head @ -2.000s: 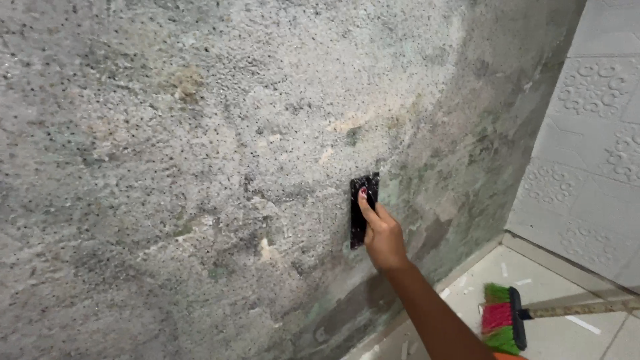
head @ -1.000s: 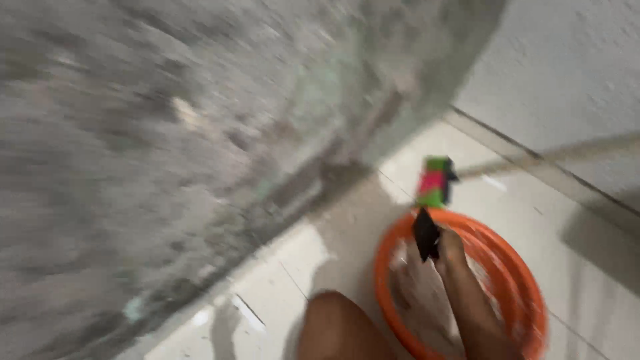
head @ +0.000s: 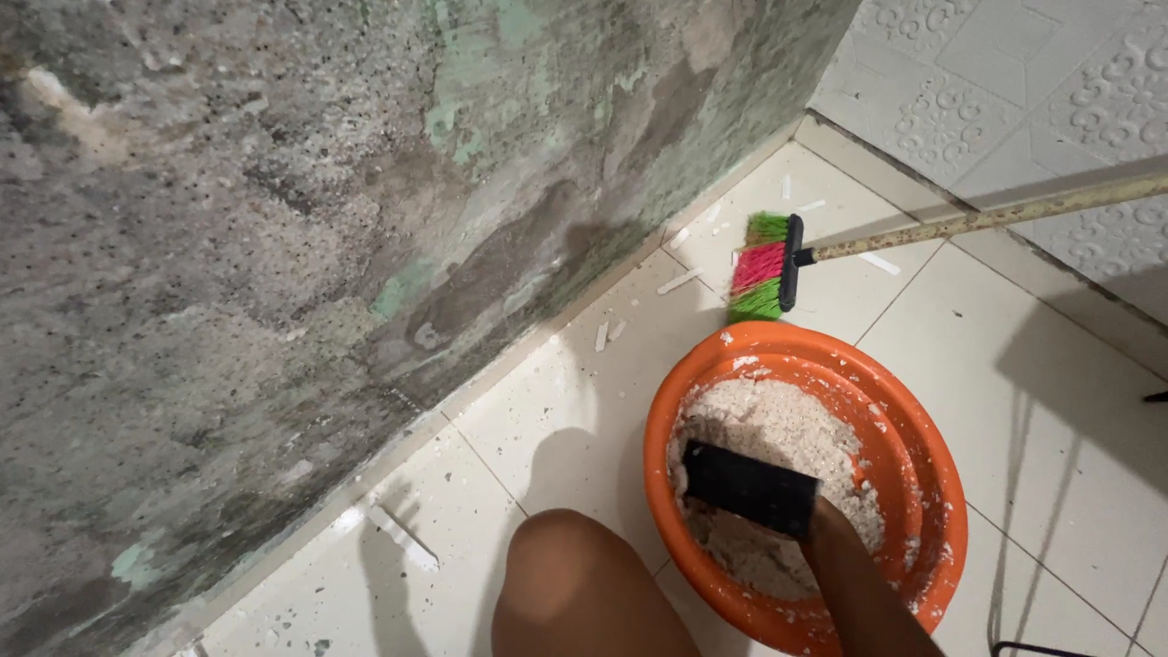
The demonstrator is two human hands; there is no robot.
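My right hand [head: 818,518] grips a flat black plastering float [head: 750,488] by its near end, and the float mostly hides the fingers. The float is inside a round orange plastic basin [head: 666,456], against a pale, speckled, lumpy plaster-like mix [head: 776,415]. Bits of the mix stick to the basin's inner wall and rim. My left hand is not in view.
A rough, patchy grey-green wall [head: 274,228] rises on the left. Beyond the basin lies a broom with green and pink bristles [head: 762,265]. White strips [head: 401,538] lie on the tiled floor [head: 493,411]. My bare knee [head: 575,584] is beside the basin.
My right hand has gone from the wall, where the float was held against it, down into the basin with the float. The view has tipped down toward the floor.
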